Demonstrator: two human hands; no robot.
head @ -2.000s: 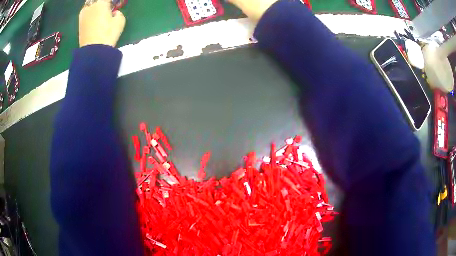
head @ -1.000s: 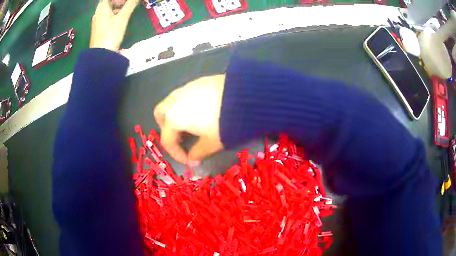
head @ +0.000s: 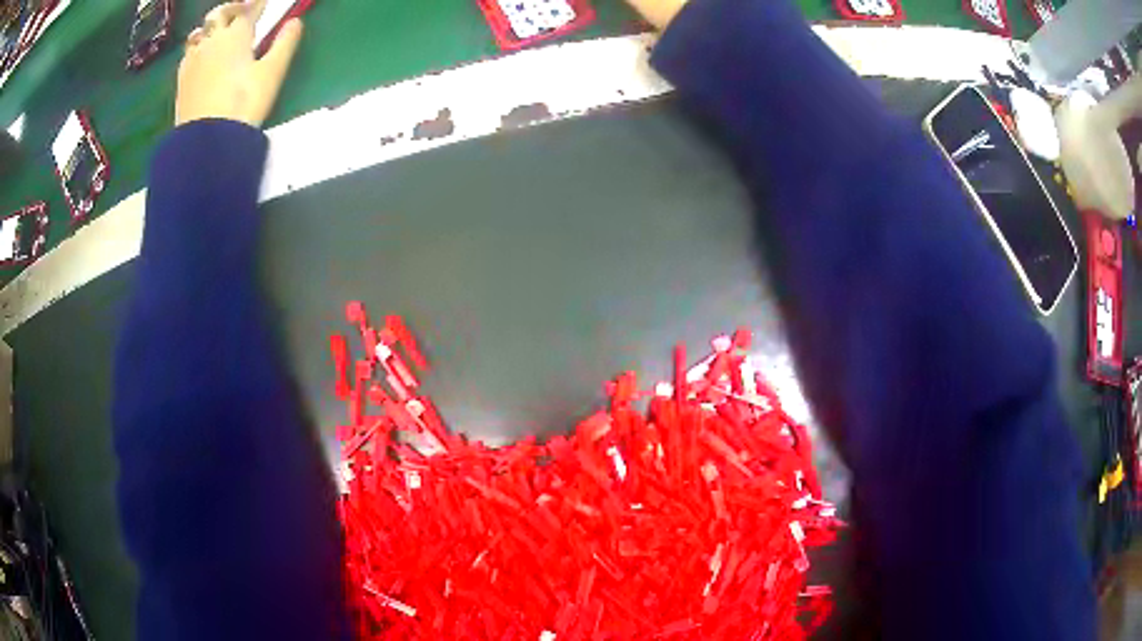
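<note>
My left hand [head: 234, 63] is at the top left over the green belt. A red-edged unit [head: 278, 18] with a pale face shows between its thumb and fingers, partly cut off by the top edge. My right hand [head: 656, 10] is almost wholly cut off by the top edge; only a bit near the cuff shows, so its fingers are hidden. A large heap of small red strips [head: 589, 538] lies nearest me, between my sleeves. A red-framed keypad unit [head: 536, 18] lies on the belt between my hands.
More red-edged units lie on the green belt [head: 363, 63] at left and top right. The white belt rail [head: 576, 78] curves across. At right are a smartphone [head: 1009, 200], a white rounded fixture [head: 1092, 157], a long red piece [head: 1103, 301] and a yellow-tipped thing [head: 1111, 480].
My right hand has left the strip heap and moved up to the top edge over the belt. My left hand has shifted left. The units on the belt have changed position.
</note>
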